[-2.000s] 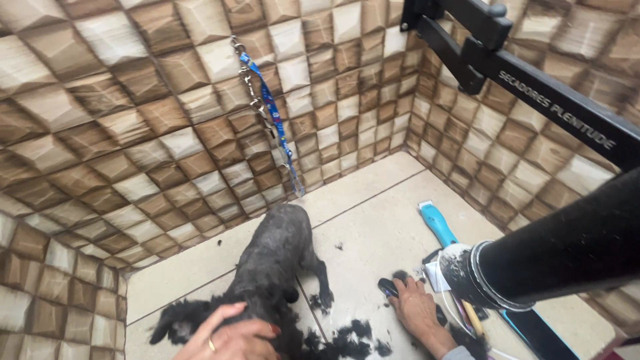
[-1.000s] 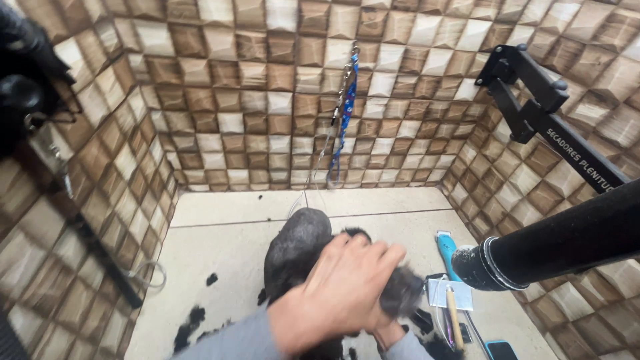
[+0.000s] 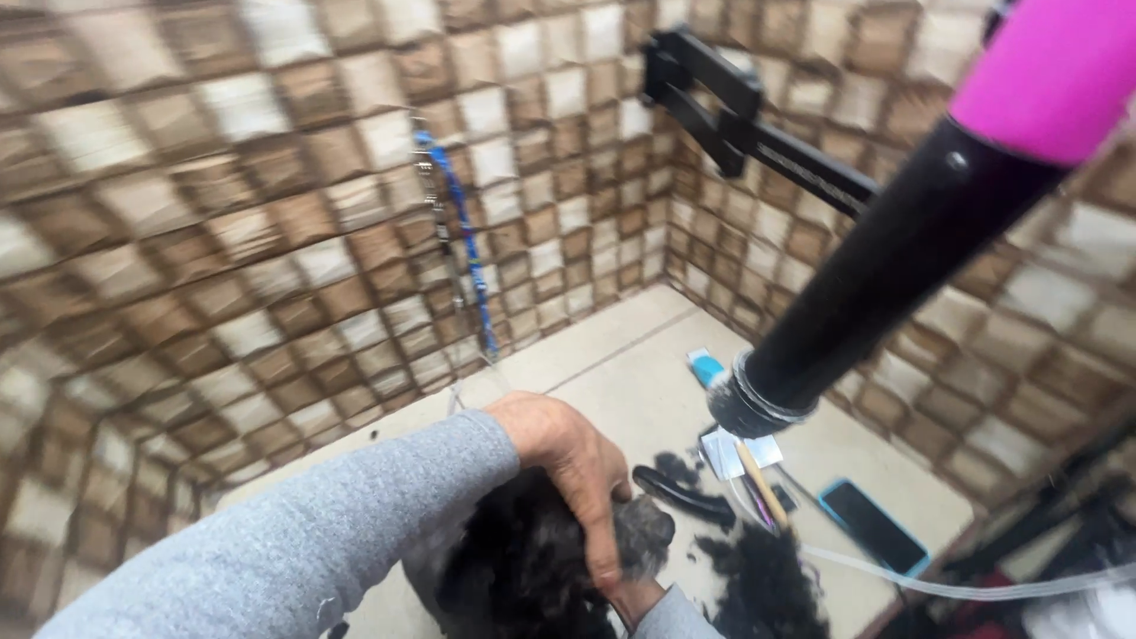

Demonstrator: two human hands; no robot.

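A dog with black and grey fur [image 3: 524,559] is at the lower middle, its grey muzzle [image 3: 643,537] pointing right. My left hand [image 3: 577,493], in a grey sleeve, reaches over the head from the left; its thumb and fingers grip around the muzzle. Of my right hand [image 3: 637,599] only a part near the wrist shows, below the muzzle and against my left fingertips; its fingers are hidden. A black clipper-like tool [image 3: 683,497] lies on the pale tabletop [image 3: 612,382] just right of the muzzle.
Cut black fur [image 3: 768,586], a wooden-handled tool [image 3: 761,484], a blue-cased phone [image 3: 874,525] and a blue tool [image 3: 706,366] lie at right. A black dryer nozzle [image 3: 852,284] hangs over them. A blue leash [image 3: 466,240] hangs by the tiled wall [image 3: 293,266]; a clear tube [image 3: 967,587] crosses the right edge.
My right hand was by the tools on the table two seconds ago and is now below the dog's muzzle. My left hand has moved onto the muzzle. The view has shifted.
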